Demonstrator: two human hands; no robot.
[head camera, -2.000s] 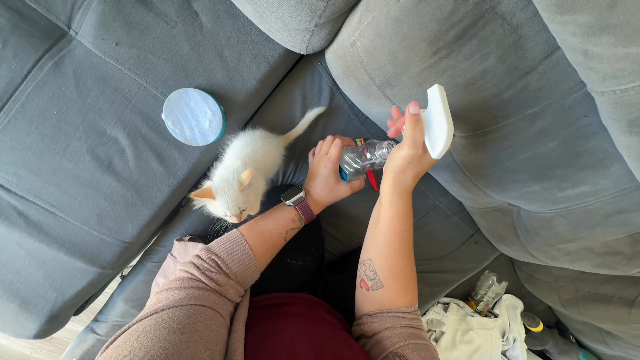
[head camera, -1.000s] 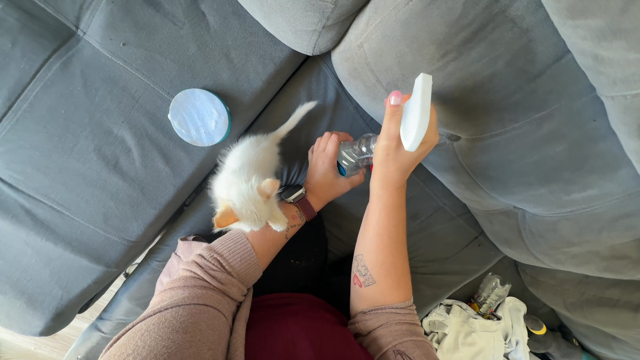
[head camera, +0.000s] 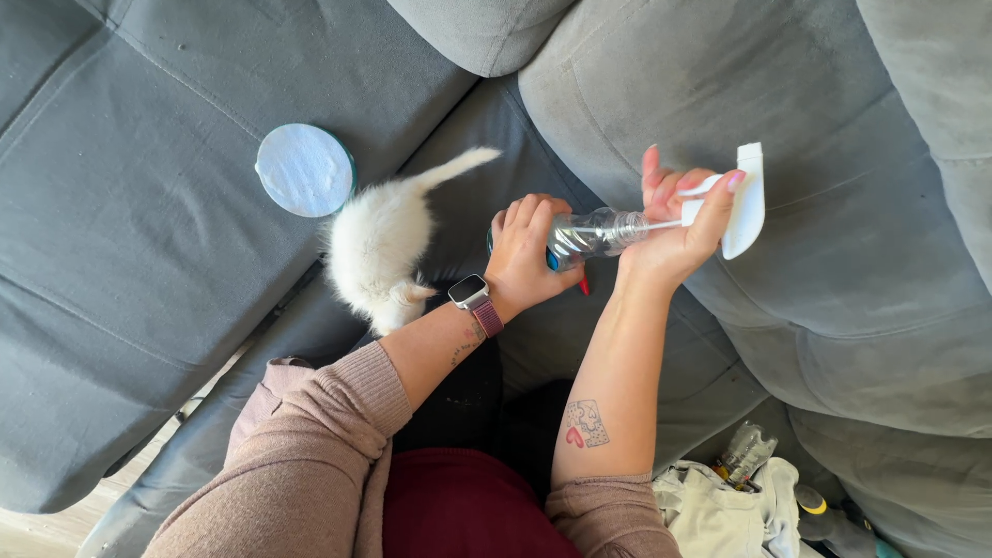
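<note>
My left hand (head camera: 531, 252) is wrapped around a clear plastic bottle (head camera: 593, 234), which lies tilted with its neck toward the right. A white trigger spray head (head camera: 745, 203) rests in my right hand (head camera: 682, 213), between thumb and fingers. Its thin white dip tube (head camera: 664, 225) runs into the bottle's open neck, and the head stands apart from the neck. Something blue shows at the bottle's lower part, mostly covered by my left hand. A small red object (head camera: 583, 284) is just below that hand.
A white kitten (head camera: 384, 240) stands against my left forearm. Beyond it a round tub with a whitish top (head camera: 305, 170) sits on the grey sofa (head camera: 155, 232). At lower right lie a pale cloth (head camera: 709, 508), another clear plastic bottle (head camera: 749, 449) and a dark object with a yellow band (head camera: 811, 500).
My right hand has drawn the spray head away from the bottle neck, so the dip tube shows between them. The kitten has turned and lowered its head beside my left forearm.
</note>
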